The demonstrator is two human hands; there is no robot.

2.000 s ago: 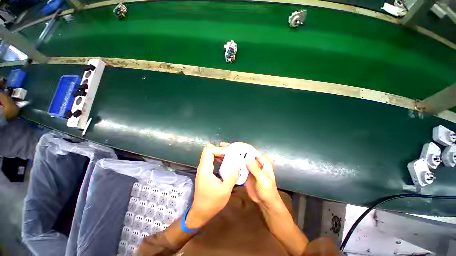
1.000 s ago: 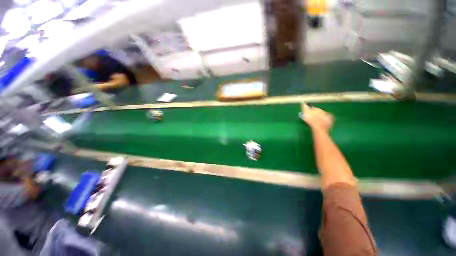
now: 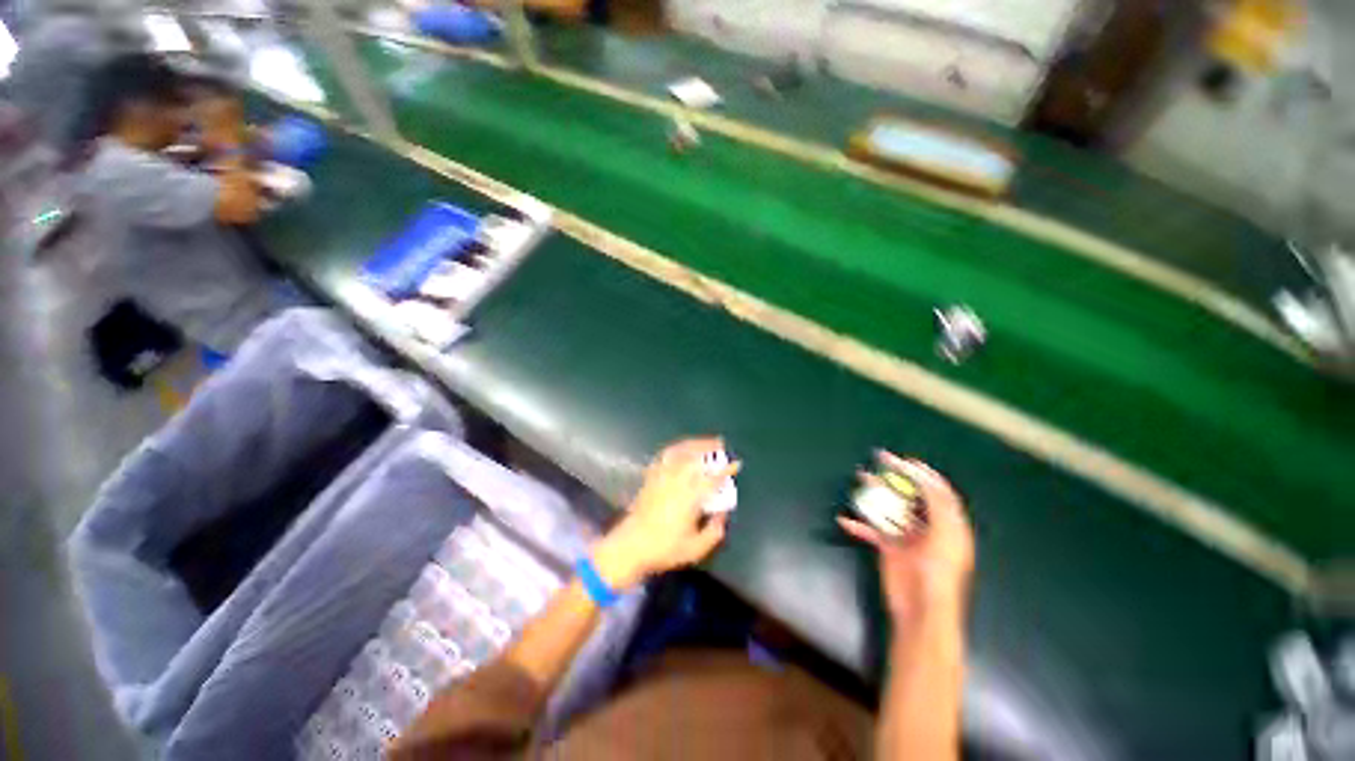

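My left hand [image 3: 676,513], with a blue band at the wrist, holds a small white plastic piece [image 3: 718,485] over the bench's near edge. My right hand [image 3: 929,543] holds an inner assembly [image 3: 887,506], white with yellowish and dark bits, above the dark green bench [image 3: 639,364]. The two pieces are apart. Both are blurred, and fingers hide part of each. Another inner assembly [image 3: 960,330] lies on the green belt [image 3: 803,245].
The nearer lined bin [image 3: 320,595] holds rows of white units [image 3: 431,639]. A farther lined bin [image 3: 245,454] stands beside it. A blue tray [image 3: 422,248] and white bar [image 3: 498,268] lie at bench left. White pieces [image 3: 1308,691] are at right. Another person [image 3: 164,201] works at far left.
My right hand has come back from the belt's far side to above the bench, now with an inner assembly. My left hand is in view again with a white piece. The view has turned left and down.
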